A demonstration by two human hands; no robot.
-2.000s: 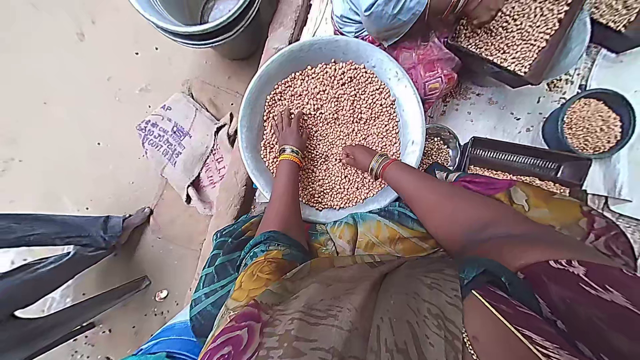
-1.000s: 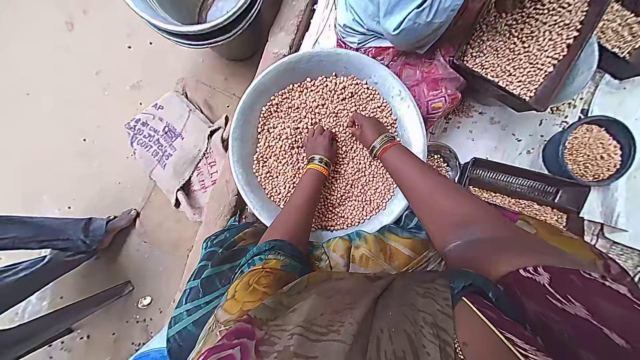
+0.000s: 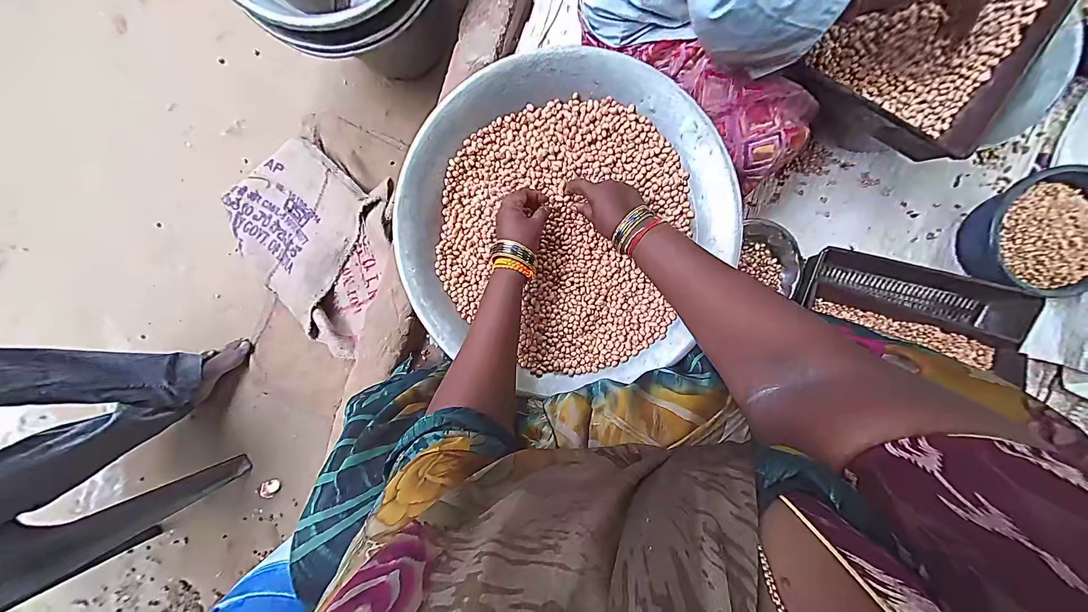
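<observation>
A wide round metal basin [image 3: 716,195] rests against my lap, holding a broad layer of shelled peanuts [image 3: 595,314]. Over the middle of the peanuts is my left hand [image 3: 521,219], its fingers curled and thumb near the index finger. My right hand [image 3: 602,204] is just to the right of it, with fingers bent and pointing left. A small gap separates the two hands. Whether either hand pinches a peanut is too small to tell. Bangles circle both wrists.
A printed sack [image 3: 293,229] lies left of the basin near stacked buckets [image 3: 408,38]. A person's legs [image 3: 102,382] are at the left. To the right are a slotted tray [image 3: 909,293], a small bowl [image 3: 790,255], a bucket of nuts [image 3: 977,234] and another person's hand over a dark tray [image 3: 952,140].
My left hand was spread flat on the peanuts two seconds ago and is now curled. Both hands have come close together at the middle of the basin.
</observation>
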